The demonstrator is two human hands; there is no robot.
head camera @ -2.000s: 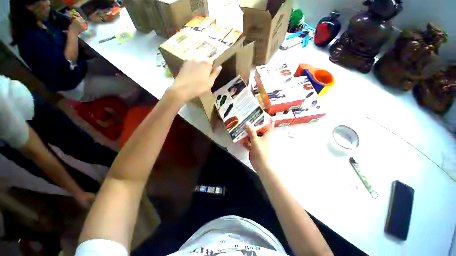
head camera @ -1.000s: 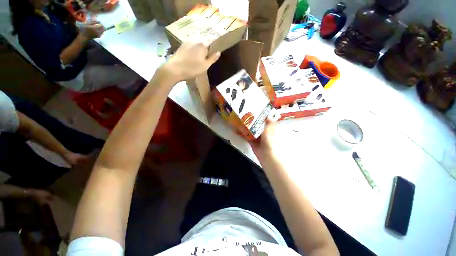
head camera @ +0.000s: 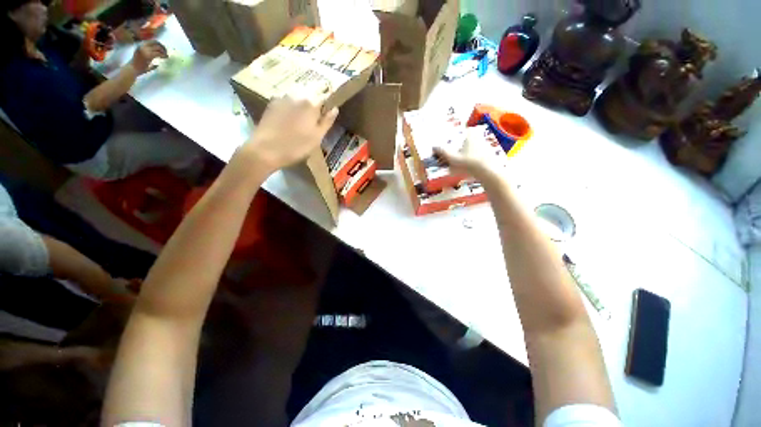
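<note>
An open brown carton (head camera: 320, 185) lies at the table's near edge, with orange and white retail boxes (head camera: 354, 173) inside its opening. A row of tan boxes with orange edges (head camera: 313, 60) lies on top. My left hand (head camera: 288, 133) grips the carton's upper edge; its fingertips are partly hidden. More retail boxes (head camera: 451, 197) are stacked to the right of the opening. My right hand (head camera: 469, 158) is on the upper box of this stack, its fingers around the box; the grip is partly blurred.
A tape roll (head camera: 554, 223), a cutter (head camera: 586, 288) and a phone (head camera: 647, 337) lie at the right. An orange-and-blue holder (head camera: 511, 128) stands behind the boxes. Dark figurines (head camera: 569, 69) and more cartons (head camera: 415, 50) line the back. Co-workers (head camera: 58, 100) are at the left.
The retail box from my right hand is now inside the carton. My right hand has moved right to the stack. My left hand stays at the carton. The view has shifted.
</note>
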